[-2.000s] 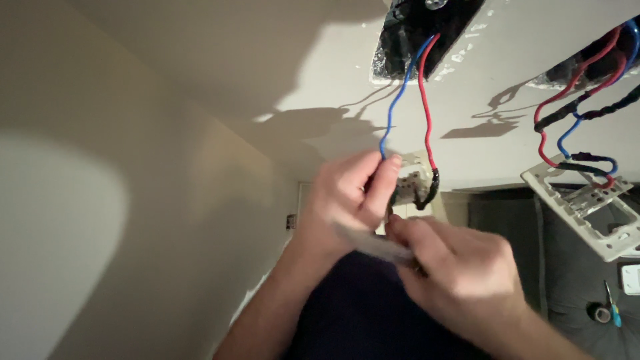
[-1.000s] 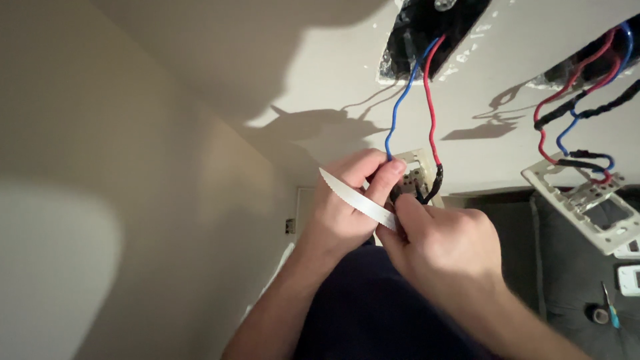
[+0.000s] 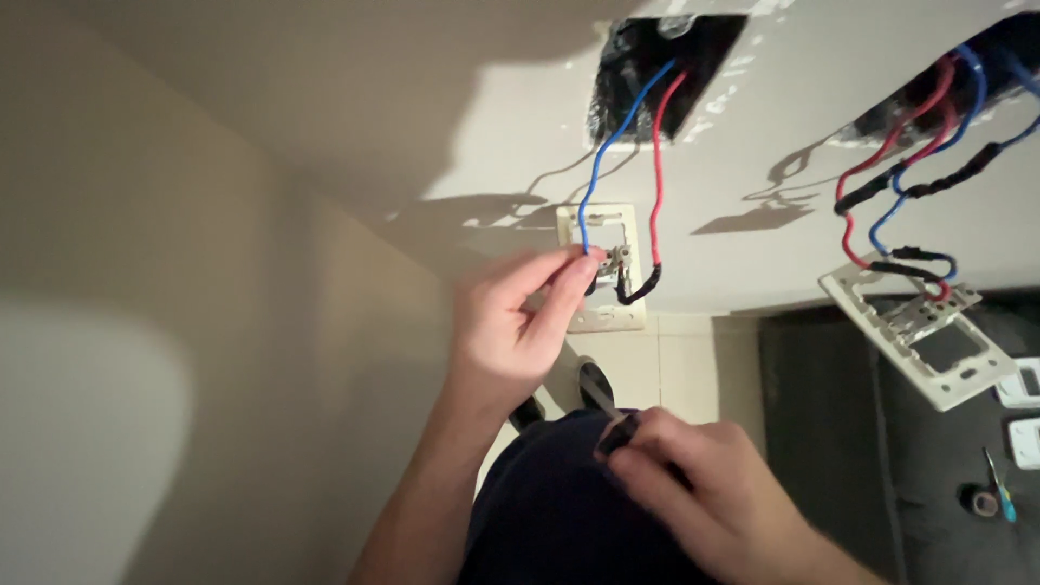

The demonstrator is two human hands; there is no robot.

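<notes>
My left hand (image 3: 528, 317) pinches the lower end of a blue wire (image 3: 595, 162), where a black taped part shows just below the fingertips. Behind those fingers hangs a cream switch or socket frame (image 3: 601, 319). Beside the blue wire a red wire (image 3: 657, 179) runs down from the wall box (image 3: 650, 73) and ends in black electrical tape (image 3: 646, 288) at the frame's terminals. Lower down, in front of my dark clothing, my right hand (image 3: 691, 479) is closed around the dark handle of a knife (image 3: 621, 431). Its blade is blurred and points up and left.
A second wall box (image 3: 918, 89) at the right has red and blue taped wires leading to another hanging frame (image 3: 934, 382). On the dark surface (image 3: 821, 406) below lie white plates (image 3: 1025, 443), a tape roll (image 3: 984, 504) and a blue-handled tool (image 3: 1006, 502). A wall stands at the left.
My right hand has moved down, away from my left hand, with the knife still in it. The blade lay across my left hand a second ago. My left hand stays at the blue wire.
</notes>
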